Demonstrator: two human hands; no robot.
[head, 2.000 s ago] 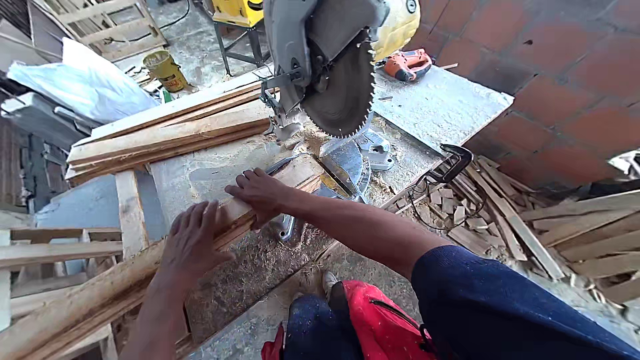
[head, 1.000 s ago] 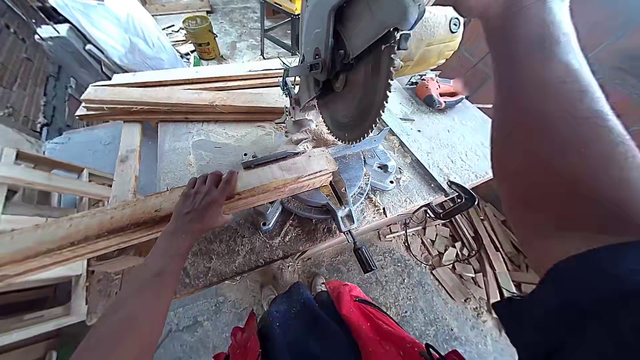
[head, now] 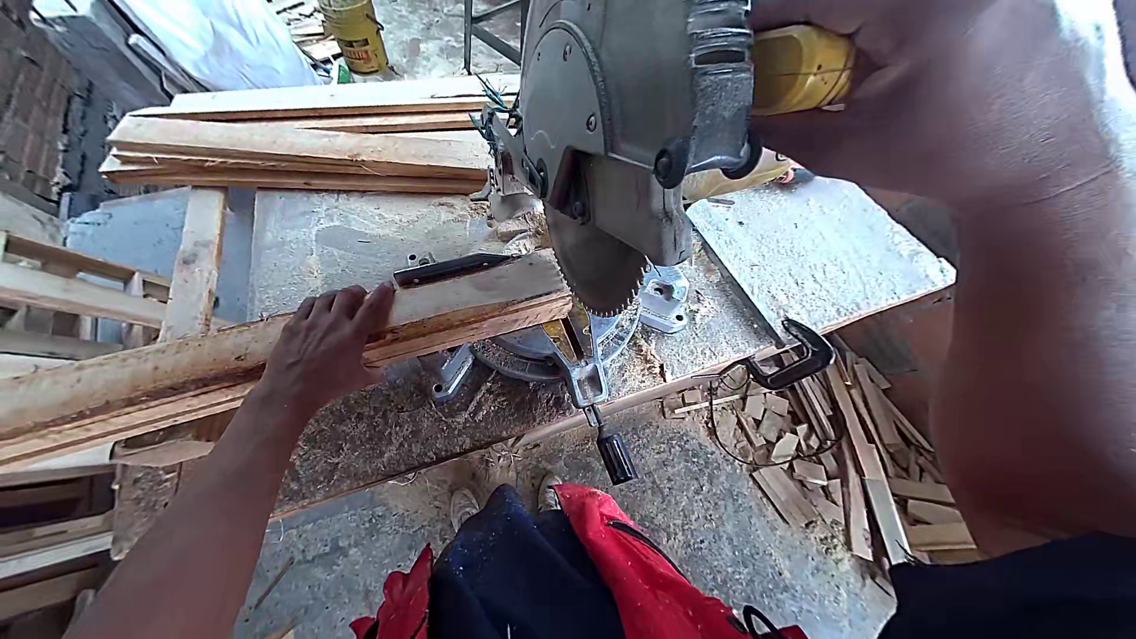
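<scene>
My left hand (head: 328, 346) grips stacked wooden boards (head: 479, 297), which lie on the base of a miter saw against its fence, their cut ends beside the blade. My right hand (head: 887, 106) is closed around the saw's yellow handle (head: 803, 67), at the upper right. The toothed circular blade (head: 599, 266) is low, at the ends of the boards, partly covered by its grey guard (head: 639, 98). Below the base, the black miter knob (head: 616, 457) sticks out past the bench edge.
More boards (head: 302, 146) lie at the back left of the sawdust-covered bench (head: 355, 231). A black clamp (head: 799, 359) sits on the right front edge, above offcuts (head: 799, 461) on the floor. A yellow bucket (head: 355, 35) stands behind.
My right hand has gone from the boards to the saw handle. The saw head has come down, and its guard now covers more of the blade. My left hand has stayed on the boards.
</scene>
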